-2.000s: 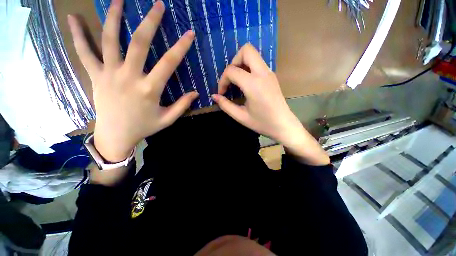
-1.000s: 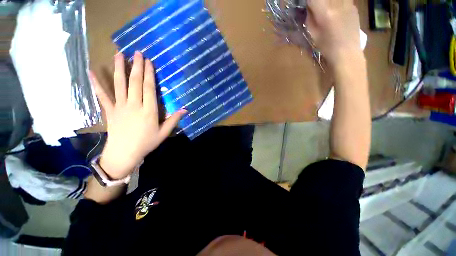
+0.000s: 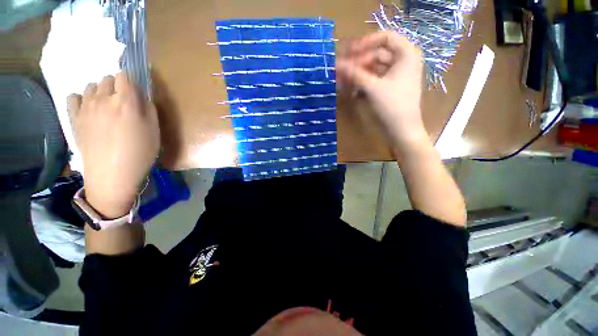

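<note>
The blue panel of joined solar cells [image 3: 282,98] lies in front of me with silvery lines across it. Short ribbon ends stick out past its left edge. A thin silver line [image 3: 326,52] stands across the panel near its upper right edge. My right hand [image 3: 387,79] is blurred at the panel's upper right edge, fingers bent together; whether it pinches a ribbon cannot be told. My left hand [image 3: 115,141] is over the white strips [image 3: 82,49] and long silver strands [image 3: 134,39], fingers curled with tips hidden; its hold cannot be told.
A tangled pile of short ribbon pieces [image 3: 433,36] lies beyond my right hand. A loose white strip [image 3: 469,98] lies at right. A black cable [image 3: 531,141] and red and blue items [image 3: 577,134] are at the right edge. A grey-black fan [image 3: 29,138] stands at left.
The panel has turned from slanted to nearly straight. My left hand has left it and moved left onto the strips and strands. My right hand has come back from the ribbon pile to the panel's edge.
</note>
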